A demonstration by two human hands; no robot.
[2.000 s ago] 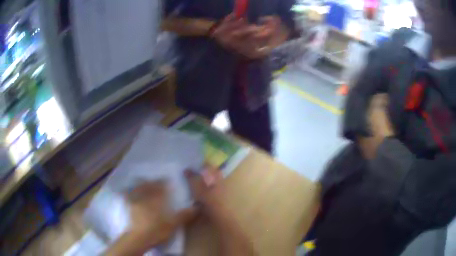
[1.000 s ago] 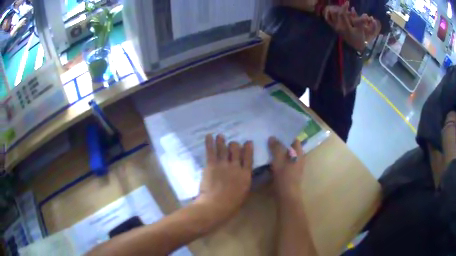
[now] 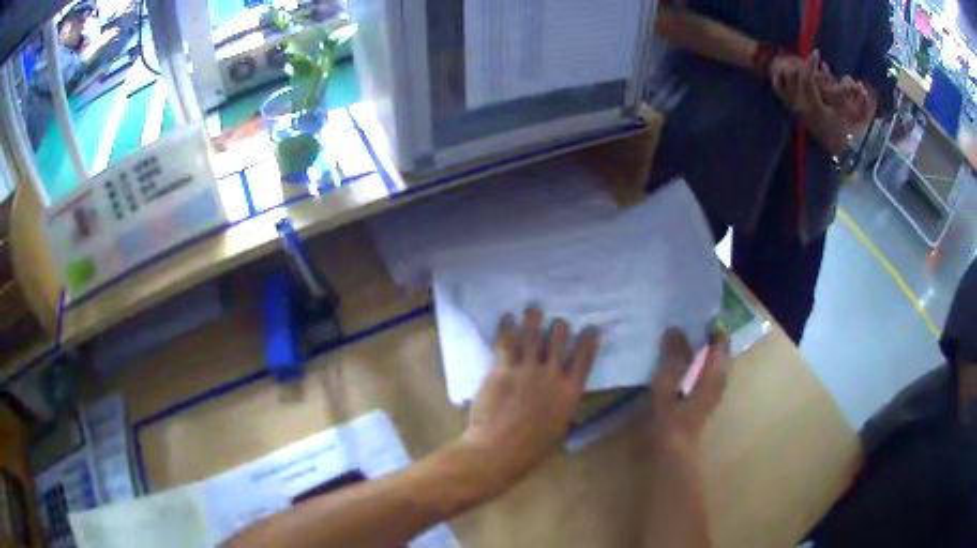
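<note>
Loose papers (image 3: 600, 268), a stack of white sheets, lie at the back right of the desk, their far right corner raised. My left hand (image 3: 536, 380) lies flat on their near edge with fingers spread. My right hand (image 3: 686, 385) is at their near right edge with a pink pen (image 3: 696, 367) in its fingers; whether it also grips the sheets is blurred. A dark-edged clipboard (image 3: 605, 415) shows partly under the papers. A printed form (image 3: 268, 482) lies at the front left with a black smartphone (image 3: 330, 487) on it, partly hidden by my left forearm.
A bright blue holder (image 3: 283, 326) stands left of the papers. A calculator (image 3: 64, 492) is at far left. The ledge (image 3: 354, 203) bears a desk sign (image 3: 134, 214), a potted plant (image 3: 300, 107) and a grey cabinet (image 3: 418, 96). One person stands behind the desk, another at the right edge.
The view has shifted left, showing more of the desk. The far right corner of the papers has risen and now covers more of the green sheet. My left hand stays on the papers.
</note>
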